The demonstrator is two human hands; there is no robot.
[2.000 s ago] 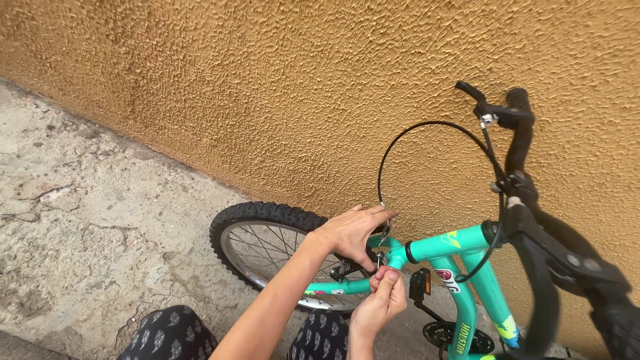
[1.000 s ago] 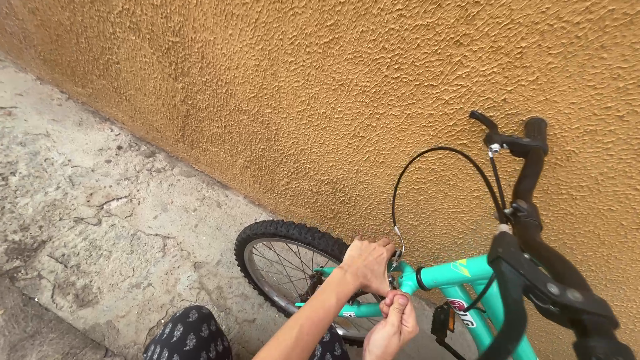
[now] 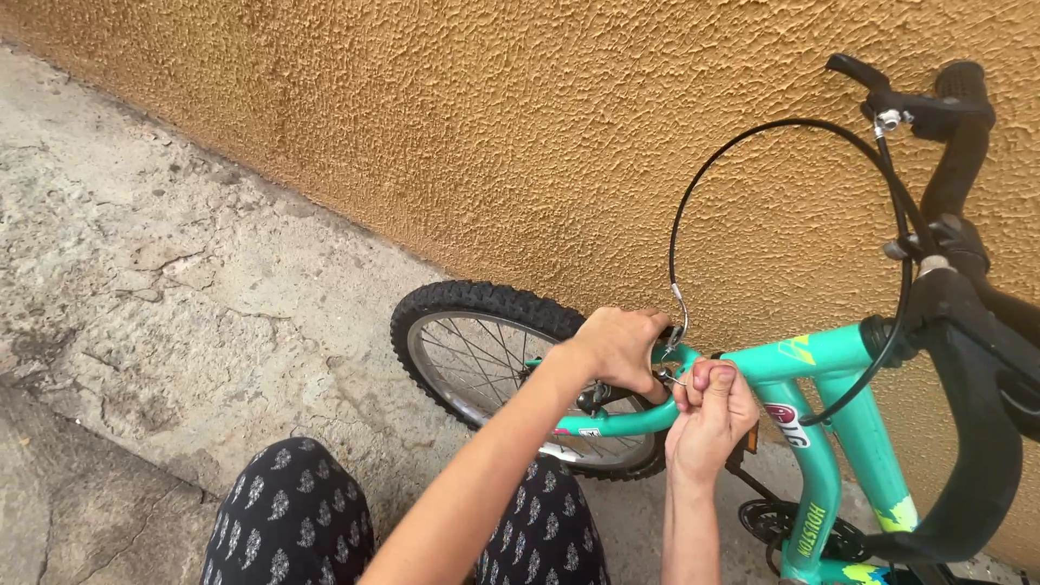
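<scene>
A turquoise bicycle frame (image 3: 800, 353) stands by the wall, its knobby wheel (image 3: 487, 301) to the left of both hands. My left hand (image 3: 624, 349) is wrapped around the brake parts above the wheel, with its fingers partly hidden behind them. Pinched between the thumb and fingers of my right hand (image 3: 715, 406) is the end of a thin brake cable (image 3: 674, 380). A curved metal cable guide (image 3: 682, 313) rises beside my left fingertips. From it a black cable housing (image 3: 686, 195) arches to the handlebar area. The brake arm (image 3: 597, 396) shows below my left hand.
A rough ochre wall (image 3: 447, 146) runs behind the bicycle. Cracked concrete ground (image 3: 203, 309) lies at the left. The black handlebar (image 3: 963, 162) with a brake lever (image 3: 861, 71) is at the right. Below are a chainring (image 3: 764, 520) and my knees in patterned trousers (image 3: 288, 512).
Both hands stay at the brake above the wheel, the right one still pinching. The view has shifted somewhat. Nothing has plainly been let go or taken hold of.
</scene>
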